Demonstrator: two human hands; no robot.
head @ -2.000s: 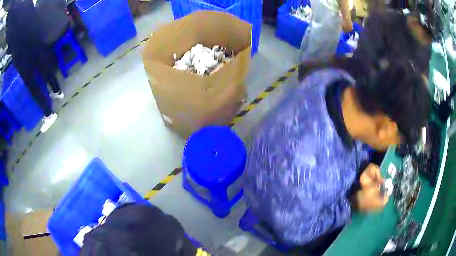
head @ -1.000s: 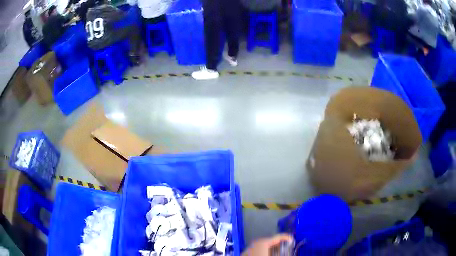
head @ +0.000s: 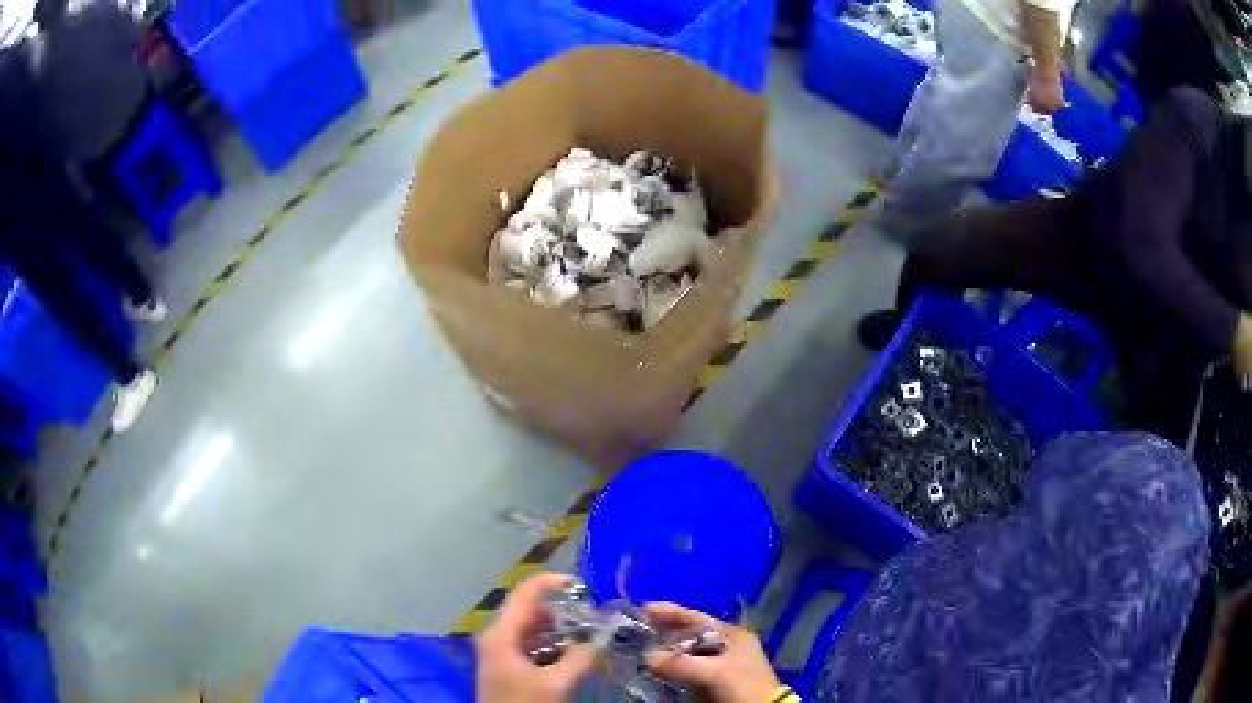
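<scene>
My left hand (head: 529, 646) and my right hand (head: 717, 662) are at the bottom centre, in front of a round blue stool (head: 682, 538). Between them they hold a small wired module (head: 621, 635), greyish with a dark round centre and thin strands sticking out. Its details are blurred. The fingers of both hands pinch its sides. A yellow band shows at my right wrist. Beyond the stool stands an open brown carton (head: 577, 371) with a heap of whitish parts (head: 604, 227) in it.
A blue bin (head: 879, 519) of dark parts with pale squares is at the right, beside a person in a patterned blue top (head: 1016, 591). Other people sit or stand at the upper right and left. Another blue bin (head: 364, 669) is at the bottom left. Yellow-black tape crosses the floor.
The view has swung right from the blue bins of white pieces to the carton. Both hands with the module are now in view; earlier only part of one hand showed.
</scene>
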